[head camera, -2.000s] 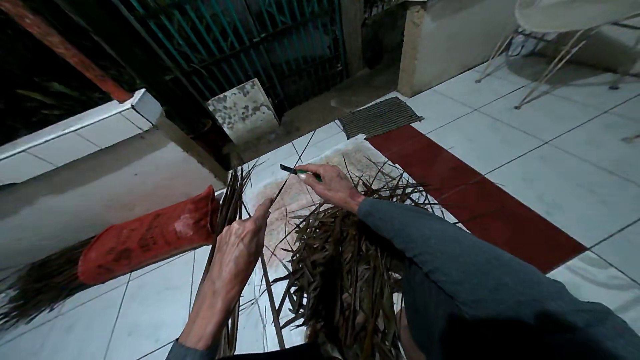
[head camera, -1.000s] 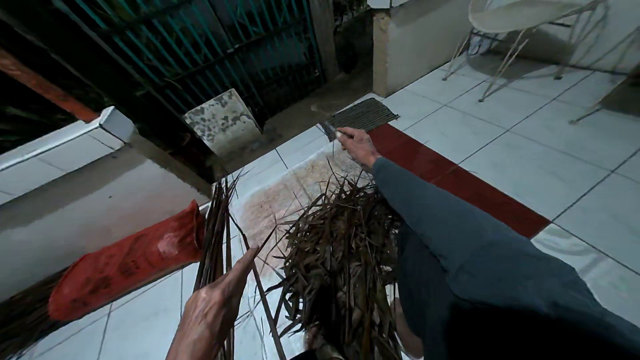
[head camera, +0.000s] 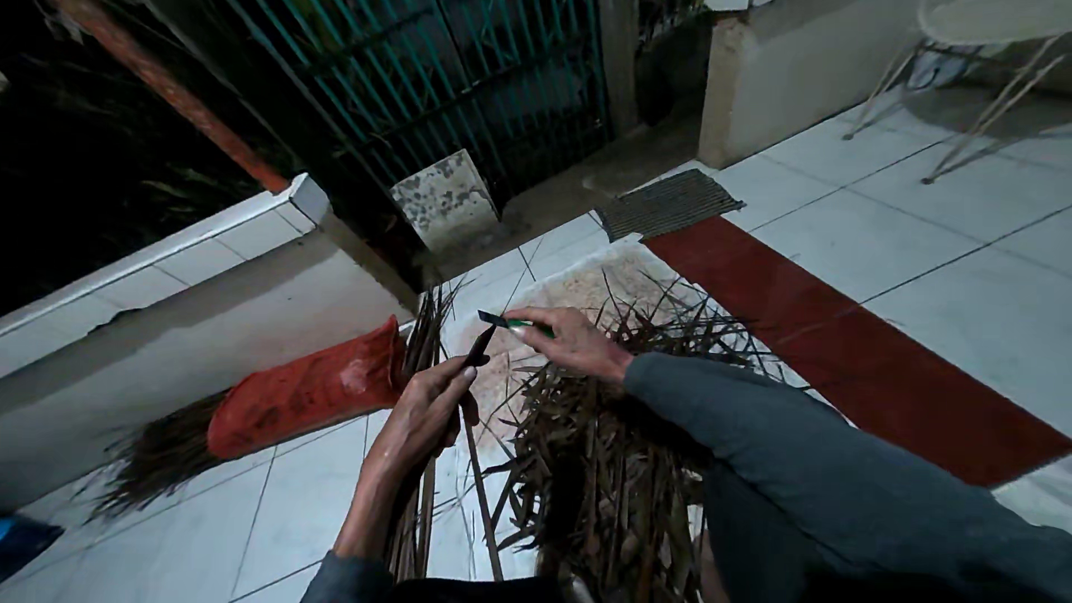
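My left hand (head camera: 431, 406) grips a dark, narrow palm leaf strip (head camera: 480, 345), whose end points up toward the blade. In my right hand (head camera: 574, 339) is a small knife with a green handle (head camera: 536, 327); its dark blade (head camera: 492, 318) lies at the strip's end, and whether they touch I cannot tell. Below my right forearm is a heap of brown, dry leaf pieces (head camera: 620, 477). Long thin strips (head camera: 427, 335) lie in a bundle beside and partly behind my left hand.
A red sack (head camera: 310, 394) with dry stalks (head camera: 159, 456) out of its end lies by the low wall (head camera: 209, 310). A grey ribbed mat (head camera: 670, 203) and a red floor strip (head camera: 854, 343) are beyond the heap. A chair (head camera: 988, 21) stands upper right, a green barred gate (head camera: 469, 75) ahead.
My right hand with the knife has come back from farther out toward my left hand. My left hand, its fingers extended a second ago, is now closed around a leaf strip.
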